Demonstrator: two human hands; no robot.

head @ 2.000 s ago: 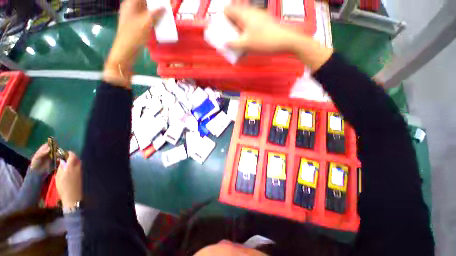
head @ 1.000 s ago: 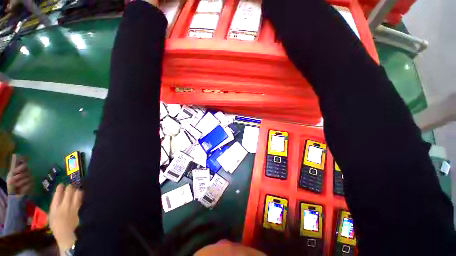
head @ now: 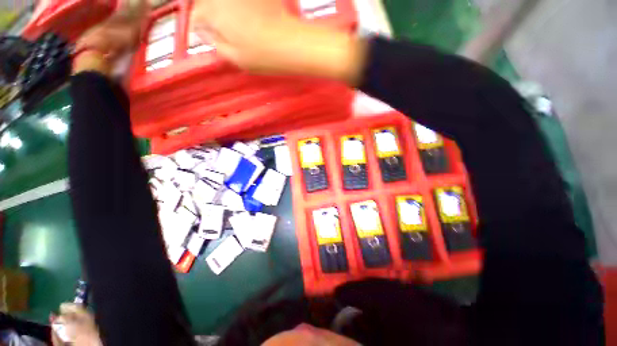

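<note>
A tall pile of red trays [head: 223,101] stands at the top of the picture, with white rectangles [head: 161,42] in its top pockets. My left hand [head: 111,37] is at the pile's upper left corner, blurred; its fingertips are not clear. My right hand [head: 237,27] is over the top tray, also blurred; whether it holds anything cannot be told. Below the pile, a red phone tray [head: 306,233] holds two rows of yellow and black keypad phones [head: 369,230]. My right sleeve covers its right side.
A loose heap of white and blue batteries [head: 210,196] lies left of the phone tray on the green bench [head: 264,284]. Another person's hand [head: 76,324] is at the lower left. A brown block [head: 15,289] lies at the far left. A grey post [head: 497,30] stands upper right.
The view has shifted, and more of the phone tray shows. Two seconds ago each hand held a white rectangle above the pile; now both hands are blurred over its top and left corner.
</note>
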